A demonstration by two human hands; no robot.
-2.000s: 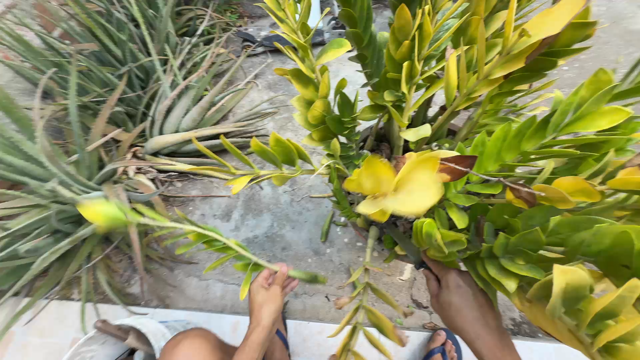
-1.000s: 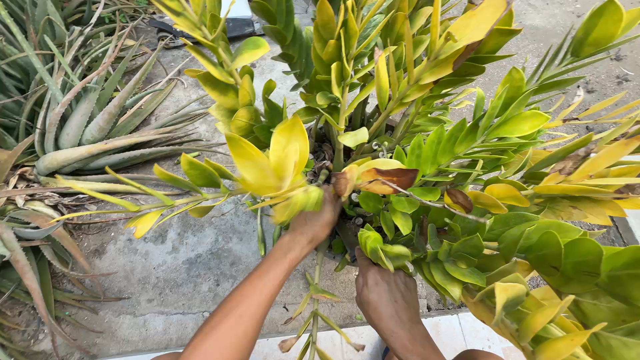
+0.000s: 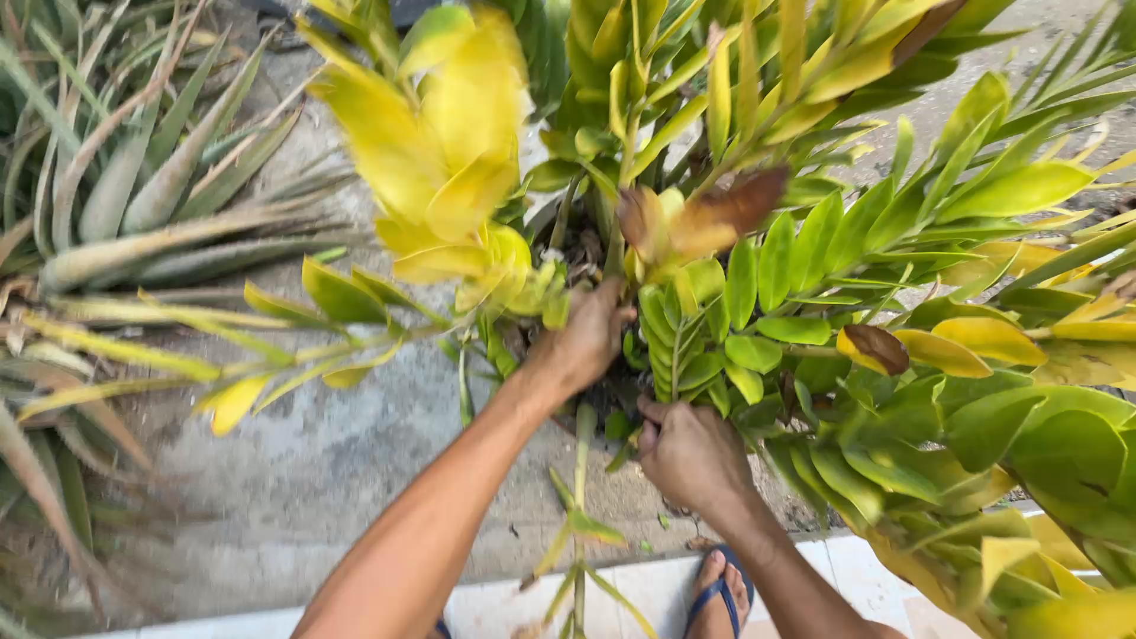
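Note:
A large leafy plant with green and yellow leaflets, likely a ZZ plant, fills the middle and right. My left hand is closed around something at the base of its stems, near a blurred yellow-leaved stem; the grip itself is partly hidden. Lower and to the right, my right hand is curled beside a small green shoot; what its fingers hold is hidden. A thin stem with sparse leaflets hangs down between my forearms. One yellowing stem sticks out to the left.
Spiky aloe-like plants grow along the left side. Grey concrete lies under the plants, with a white tiled edge at the bottom. My foot in a blue flip-flop stands on the tiles.
Two seconds ago my left hand held a cut-looking leafy stem at the lower left; that stem is no longer in it. The hand has since moved up and right into the plant's base. My right hand stays low there.

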